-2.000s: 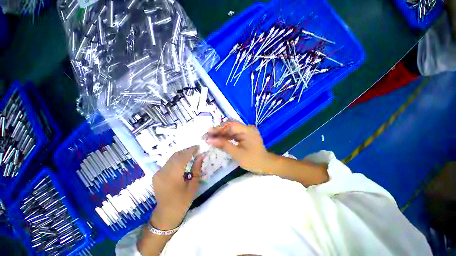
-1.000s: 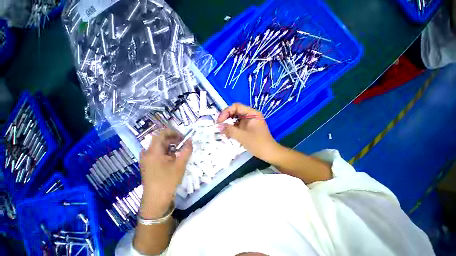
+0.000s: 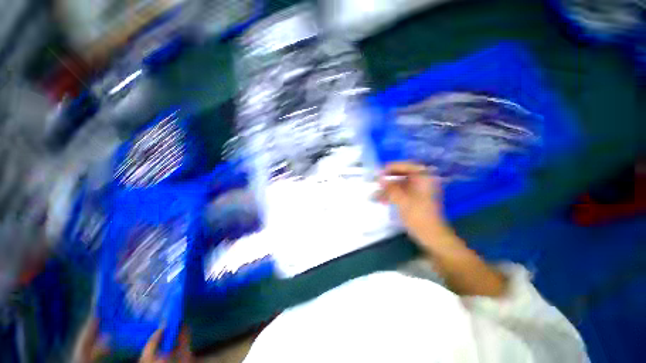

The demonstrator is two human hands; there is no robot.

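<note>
The picture is strongly blurred. My right hand [image 3: 414,202] is over the right edge of the white tray [image 3: 287,269], fingertips pinched on a small pale part [image 3: 395,179], too blurred to name. A blue bin [image 3: 180,291] with silver parts [image 3: 149,269] is at lower left. Fingers [image 3: 166,344] show at its near edge and another hand [image 3: 88,344] at its left corner; I cannot tell whether either is my left hand. A bright white heap [image 3: 326,220] fills the tray's near part.
A clear bag of silver tubes [image 3: 301,99] covers the tray's far end. The right blue tray [image 3: 489,195] holds blurred thin rods. Another blue tray [image 3: 244,273] with white-silver pieces is left of the white tray. A bin of silver parts [image 3: 152,152] stands farther back.
The view has swung left and blurred. My left hand has left the white tray; my right hand has moved to its right edge. The lower-left bin shows more fully, with hands at it.
</note>
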